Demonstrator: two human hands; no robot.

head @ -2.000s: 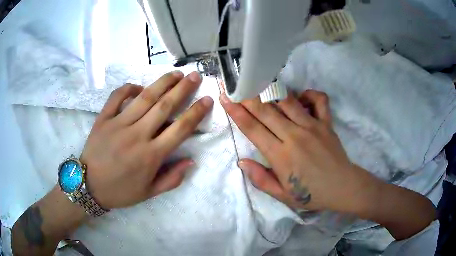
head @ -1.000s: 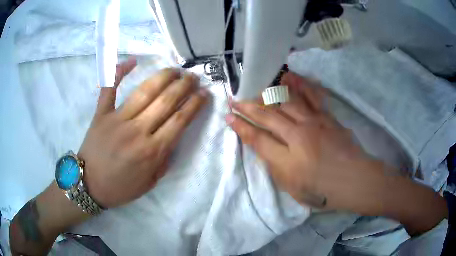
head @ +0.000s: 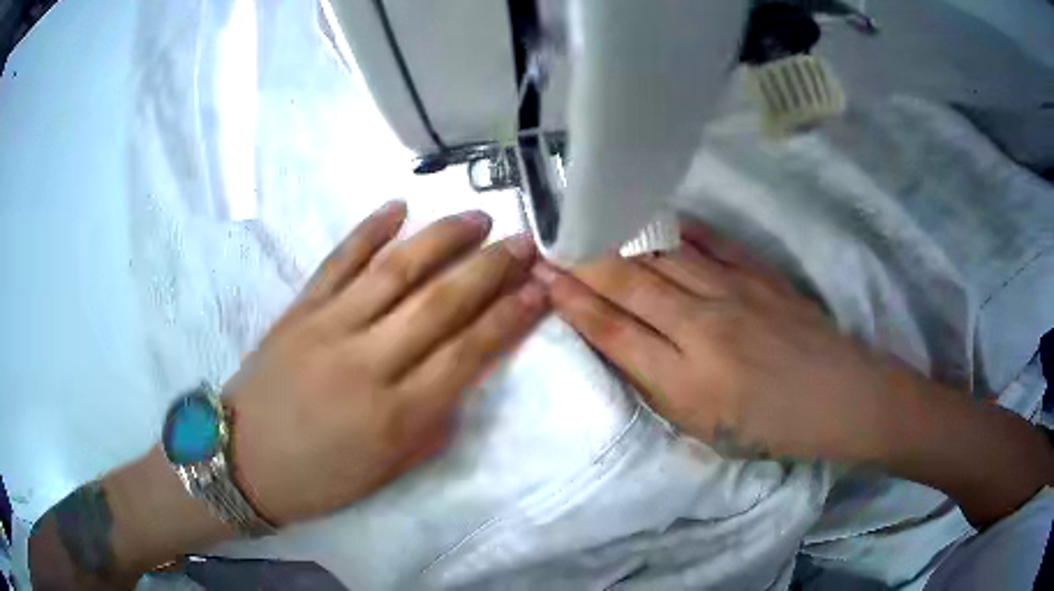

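Off-white cloth (head: 543, 404) lies wide over the sewing bed, with a seam line running toward me. My left hand (head: 381, 358), with a blue-faced watch, lies flat on the cloth left of the needle area, fingers slightly apart. My right hand (head: 740, 346) lies on the cloth to the right, its fingertips meeting the left ones just in front of the machine head; some fingers are partly behind a ribbed knob. The white sewing machine head (head: 647, 116) covers the needle. The presser foot area (head: 495, 171) shows small metal parts beside my fingertips.
A cream ribbed dial (head: 798, 92) sticks out right of the head, beside a black fitting. A glowing white strip (head: 237, 116) stands at the left. More pale cloth (head: 925, 208) is heaped at the right. The white table (head: 58, 254) shows at the left edge.
The cloth has shifted forward past the needle area, and its left edge fold no longer shows. My left hand has moved right, closer to my right hand. The cloth nearest me has new folds.
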